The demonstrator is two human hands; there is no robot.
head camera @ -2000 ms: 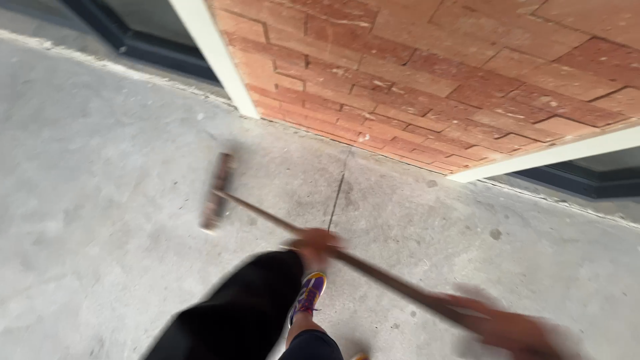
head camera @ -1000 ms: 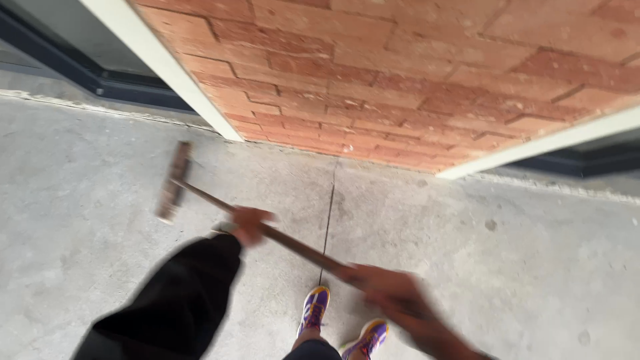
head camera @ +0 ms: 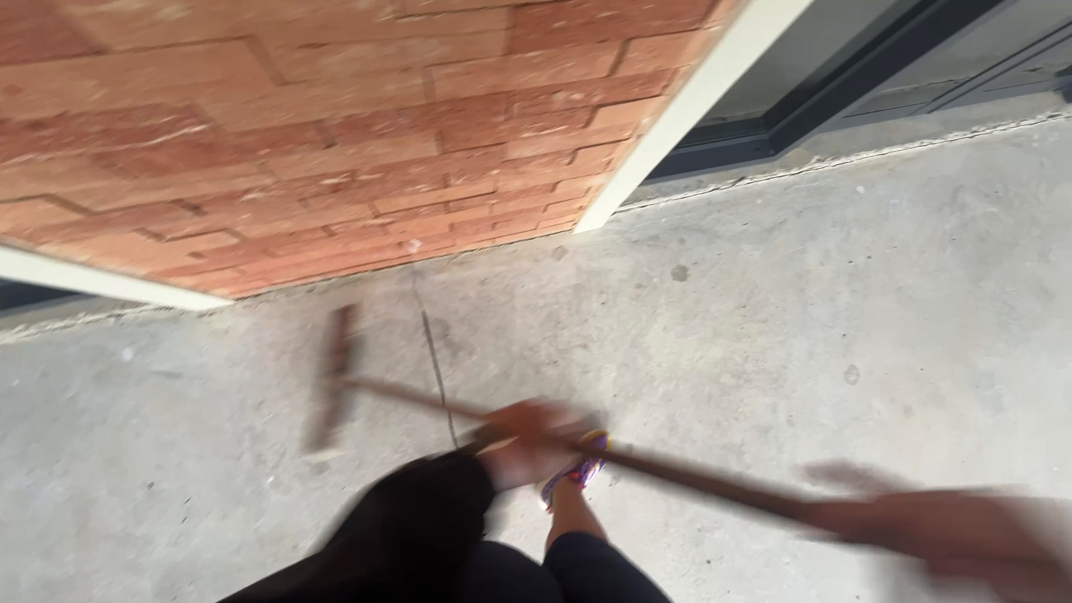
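Observation:
A push broom with a long wooden handle slants across the lower middle of the view, blurred by motion. Its head [head camera: 335,377] is at the left, over the concrete floor [head camera: 737,335]. My left hand [head camera: 532,440], below a black sleeve, is closed around the middle of the broom handle [head camera: 695,481]. Farther up the handle, at the lower right, my right hand [head camera: 946,528] grips it near its end; the fingers are badly blurred. Whether the bristles touch the floor cannot be told.
A red brick wall [head camera: 377,151] meets the floor ahead, with a white edge strip [head camera: 687,126] at its right corner. Dark-framed glazing [head camera: 779,126] stands beyond it. A floor joint [head camera: 433,360] runs from the wall towards my purple shoe [head camera: 586,465].
The view has shifted to the right along the wall, so more of the right-hand glazing shows. The broom head appears nearer the floor joint than a second ago. Both hands still hold the handle.

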